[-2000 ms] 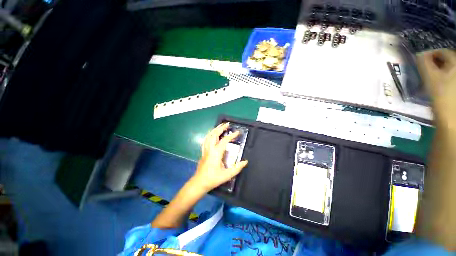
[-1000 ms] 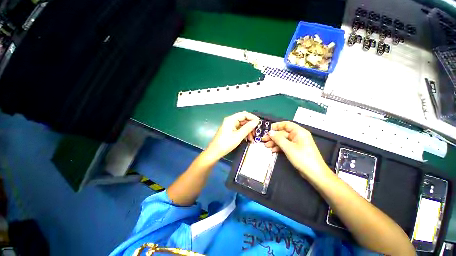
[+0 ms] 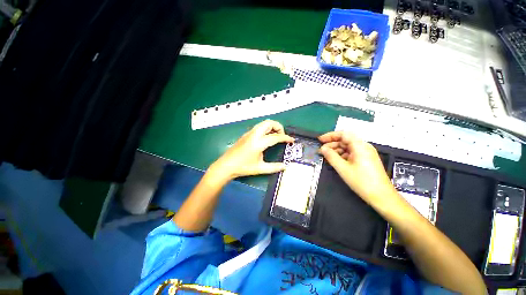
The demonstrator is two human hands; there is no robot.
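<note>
A phone housing (image 3: 295,187) with a white centre lies in the left slot of the black tray (image 3: 349,210). A small black part with ring holes (image 3: 293,152) shows at the housing's upper left. My left hand (image 3: 251,152) is at that corner, its thumb and index finger spread along the housing's left edge, holding nothing visible. My right hand (image 3: 359,167) has its thumb and fingertips close together by the housing's upper right corner. Whether anything thin is between them cannot be seen. My right forearm covers part of a second housing (image 3: 416,178).
Another housing (image 3: 505,233) lies at the tray's right. Behind the tray are white liner strips (image 3: 427,141), a strip with spaced dark marks (image 3: 242,107) and a dense dot sheet (image 3: 329,80). A blue bin (image 3: 376,55) holds tan scraps. Black parts (image 3: 416,29) and tweezers (image 3: 499,89) lie on the white board (image 3: 455,75).
My hands, which held the small black part together over the housing's top, have moved apart. The part now shows at the housing's upper left. The view has shifted slightly.
</note>
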